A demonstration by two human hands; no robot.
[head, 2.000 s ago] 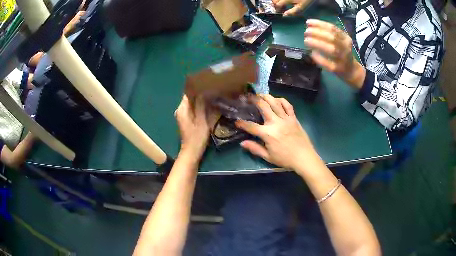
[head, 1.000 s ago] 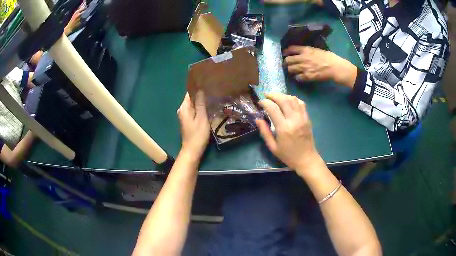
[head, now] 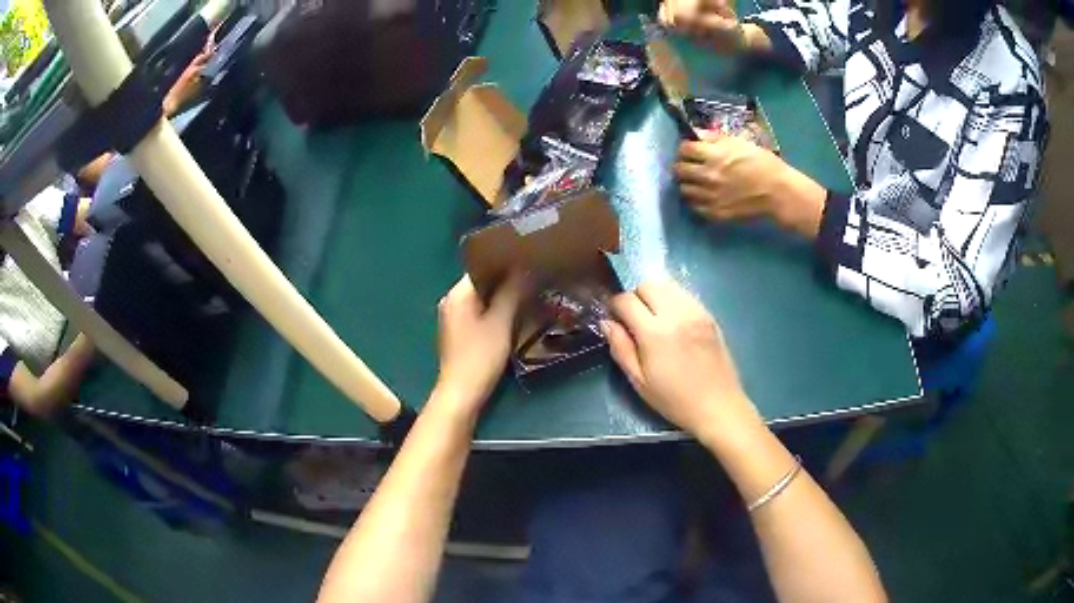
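Observation:
A mailer box (head: 545, 245) stands with its brown lid upright near the front edge of the green table. Shiny bagged parts (head: 568, 316) under clear plastic lie in its tray, with small red and white spots. My left hand (head: 477, 342) holds the box's left side, some fingers inside behind the lid's lower part. My right hand (head: 669, 345) is at the tray's right side, its fingertips pinching the edge or the plastic there; which one is unclear.
Behind it stand an open box (head: 481, 132) and more bagged parts (head: 579, 104). At right a co-worker in a patterned shirt (head: 930, 153) holds another open box (head: 724, 116). A large dark bin (head: 353, 59) is at far left; a cream pipe (head: 265, 277) slants across the left.
The whole view has shifted slightly. My right fingers have closed at the tray's right side. The co-worker's box now stands open with bagged parts, and the boxes behind mine have moved closer.

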